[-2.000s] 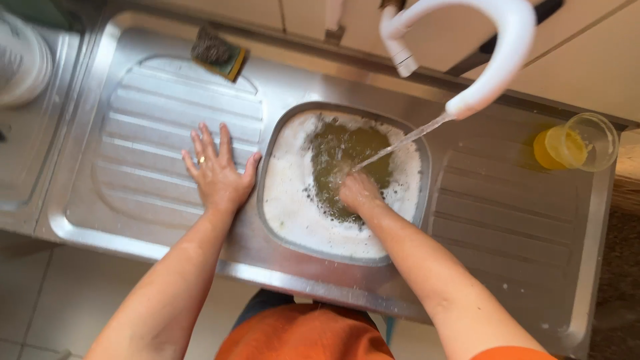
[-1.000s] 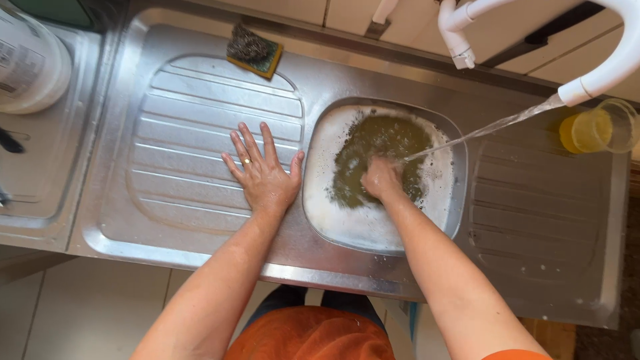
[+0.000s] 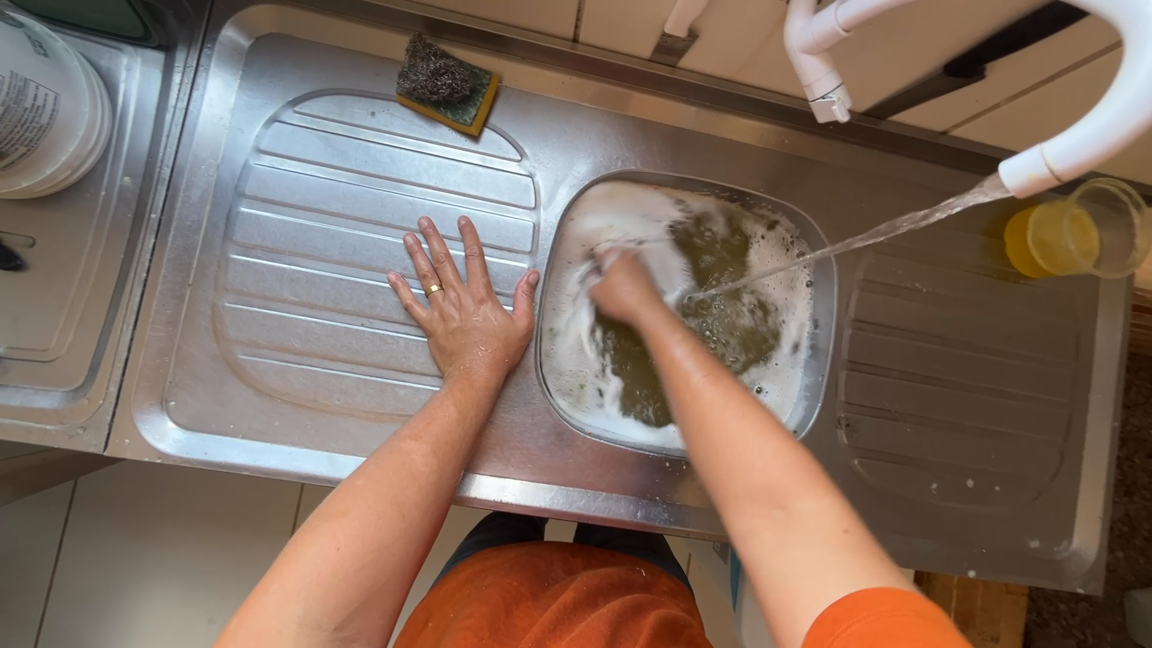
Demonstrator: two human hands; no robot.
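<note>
My left hand (image 3: 468,315) lies flat with spread fingers on the ribbed steel drainboard (image 3: 324,216), a gold-coloured ring on one finger. My right hand (image 3: 623,286) dips its fingertips into the foamy, murky water (image 3: 643,382) at the left part of the sink basin (image 3: 826,315); the fingertips are blurred and hidden, so whether they hold anything cannot be seen. A stream of water (image 3: 900,223) runs slantwise from the white faucet (image 3: 1048,166) into the basin. The bottom of the basin does not show under the water and foam.
Steel wool (image 3: 434,72) rests on a yellow and green sponge (image 3: 481,106) behind the left drainboard. A clear cup (image 3: 1111,229) touches or overlaps a yellow container (image 3: 1048,238) at the back right. A white plastic bucket (image 3: 49,112) stands far left. Knives (image 3: 976,63) are along the tiled wall.
My right hand has moved from the middle of the basin to its left part, and the foam has shifted and broken up. My left hand stays flat on the drainboard. The view has shifted.
</note>
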